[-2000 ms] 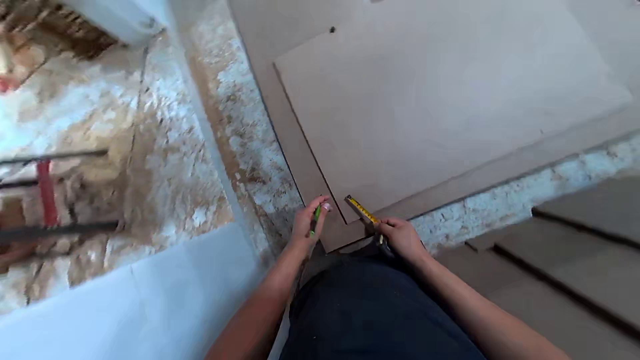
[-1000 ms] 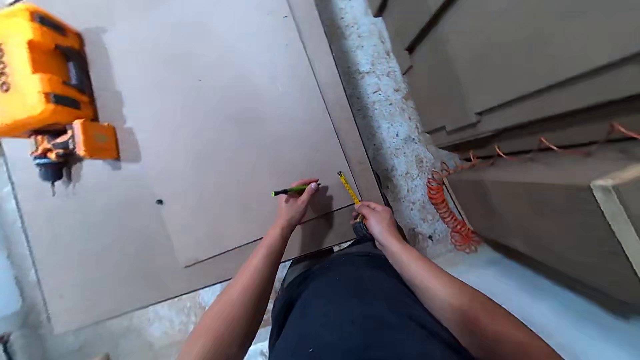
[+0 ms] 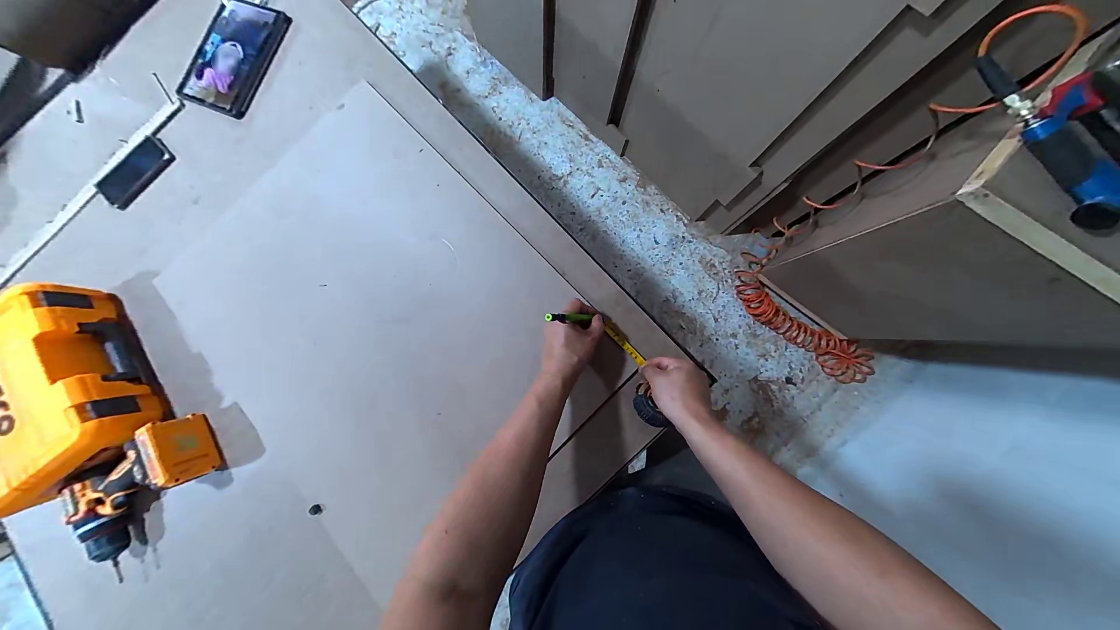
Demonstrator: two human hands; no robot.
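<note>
My left hand [image 3: 570, 343] rests near the right edge of the top grey board [image 3: 367, 289], fingers closed round a green and black marker [image 3: 569, 318]. In my right hand [image 3: 678, 387] is a tape measure [image 3: 648, 406], its case partly hidden beneath the fingers. The short yellow blade [image 3: 625, 342] runs out from it to my left fingertips, across the board's edge. Under the top board lies a larger board [image 3: 525, 206], whose border shows along the right.
An orange tool case [image 3: 70, 367] and a cordless drill [image 3: 109, 499] lie at left, with a phone-like device [image 3: 234, 57] farther up. At right are stacked panels [image 3: 700, 79], a coiled orange air hose [image 3: 787, 328] and a blue air tool [image 3: 1072, 162].
My left hand with the marker has come up against the tape blade, where a gap was before. The view has turned, bringing the air tool into sight.
</note>
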